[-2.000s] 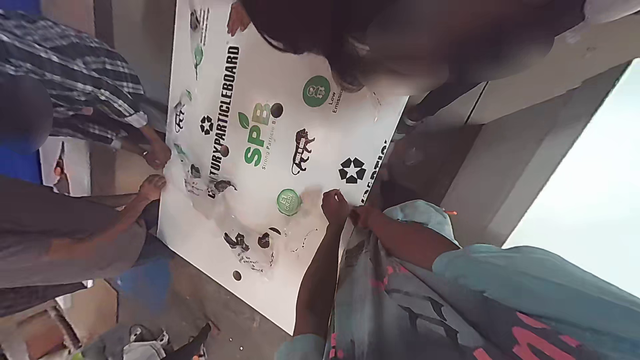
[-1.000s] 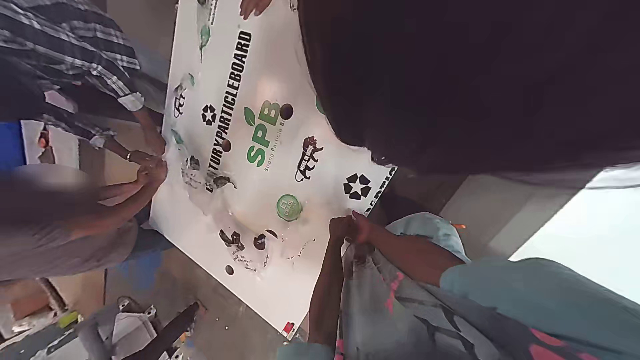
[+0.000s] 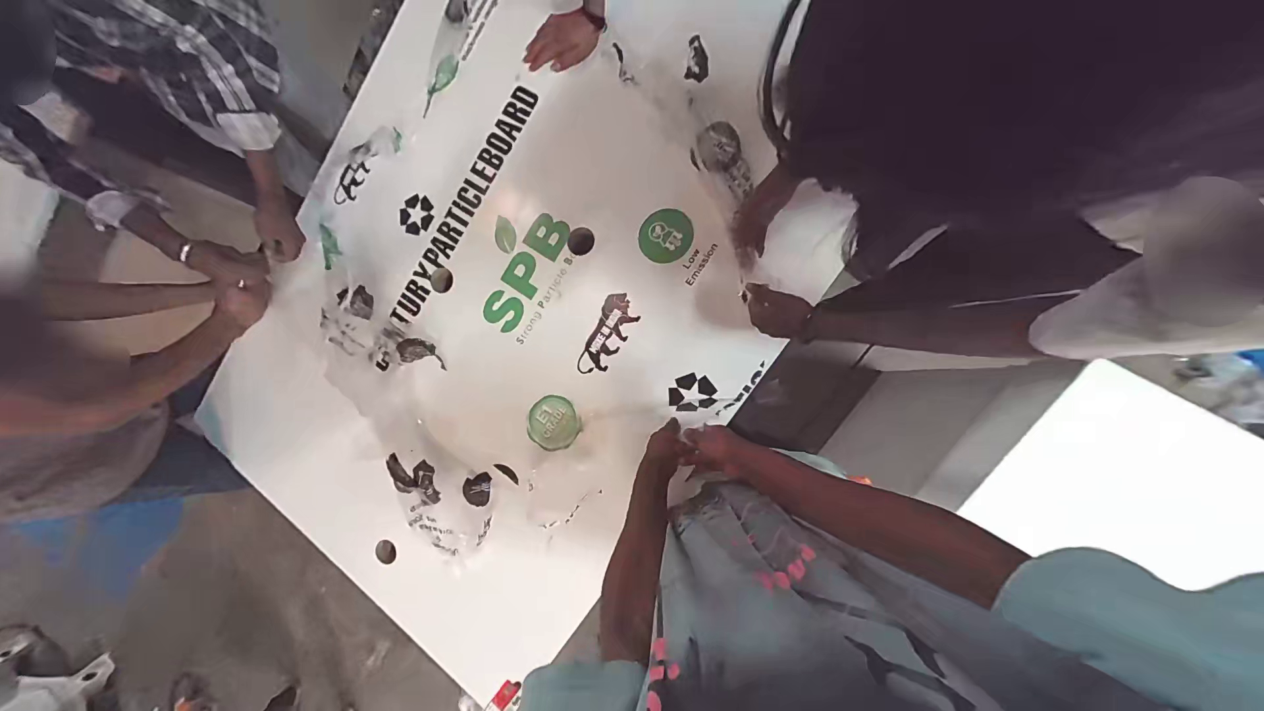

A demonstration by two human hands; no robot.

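Observation:
My left hand (image 3: 664,452) and my right hand (image 3: 711,449) are close together at the near edge of a large white board (image 3: 336,474). Their fingers are closed on clear plastic film (image 3: 612,415), which bears printed writing and logos and lies wrinkled over the board. Tight creases run from my fingers into the film. The fingertips are partly hidden by the fists. Several dark round holes or spots, such as one dark disc (image 3: 581,241), show on the board.
Co-workers stand round the board. One person's hands (image 3: 775,308) hold bunched film at the right edge; other hands (image 3: 237,281) are at the left edge. Another hand (image 3: 565,39) rests flat at the top. A bright white panel (image 3: 1116,474) lies at right.
The dark-clothed person at the right has moved back from over the board, and that person's hands on the film now show. My hands stay together at the near edge.

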